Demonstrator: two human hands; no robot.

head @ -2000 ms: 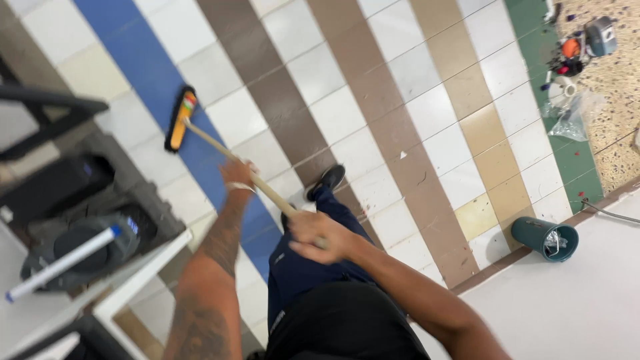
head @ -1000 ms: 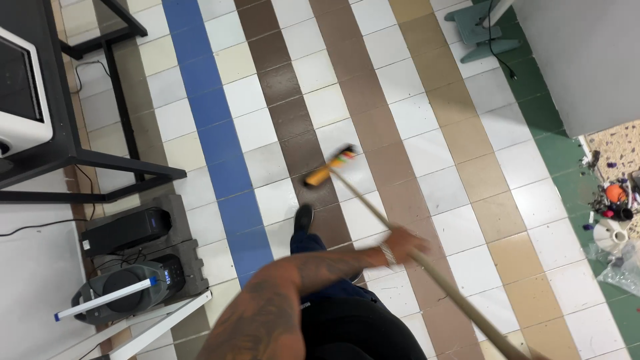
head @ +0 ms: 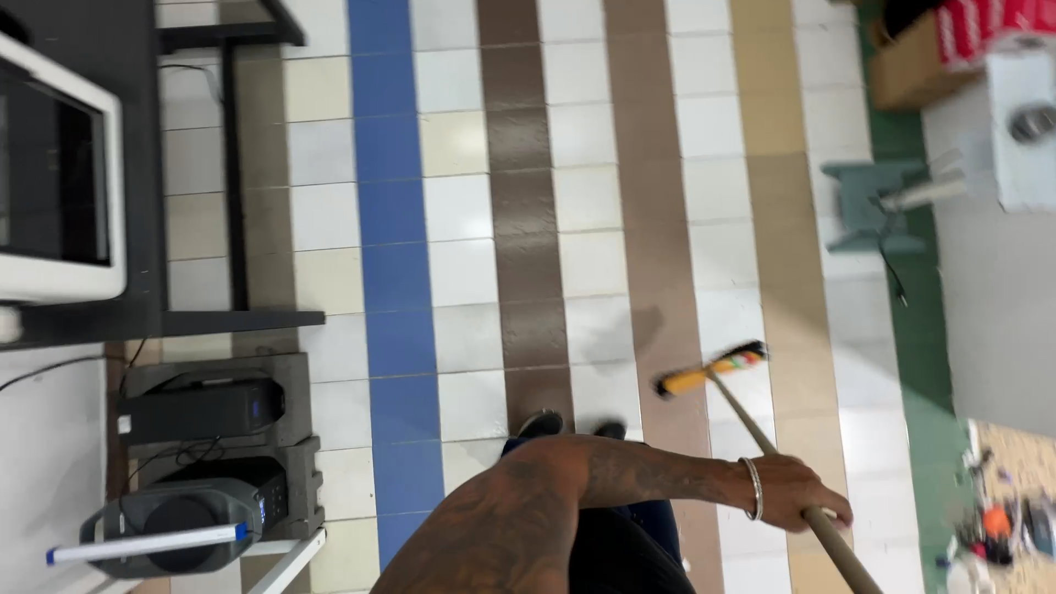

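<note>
My left hand (head: 799,495), with a bracelet at the wrist, is closed around the wooden handle (head: 747,417) of a push broom. The yellow broom head with dark bristles (head: 689,379) lies tilted over the brown and white floor tiles, in front and to the right of my shoes. Beyond my left hand the handle runs down to the lower right and leaves the view. My right hand is out of the picture.
A black table frame (head: 235,206) with a white-rimmed screen (head: 115,198) is at left, above black speakers (head: 206,408). On the right are a grey-green stand base (head: 879,206) with a cable, a cardboard box (head: 916,70) and scattered small items (head: 998,528).
The broom head has moved from the blue stripe at left across to the right. Both hands were on the handle earlier; now only my left shows. The view has turned and shifted.
</note>
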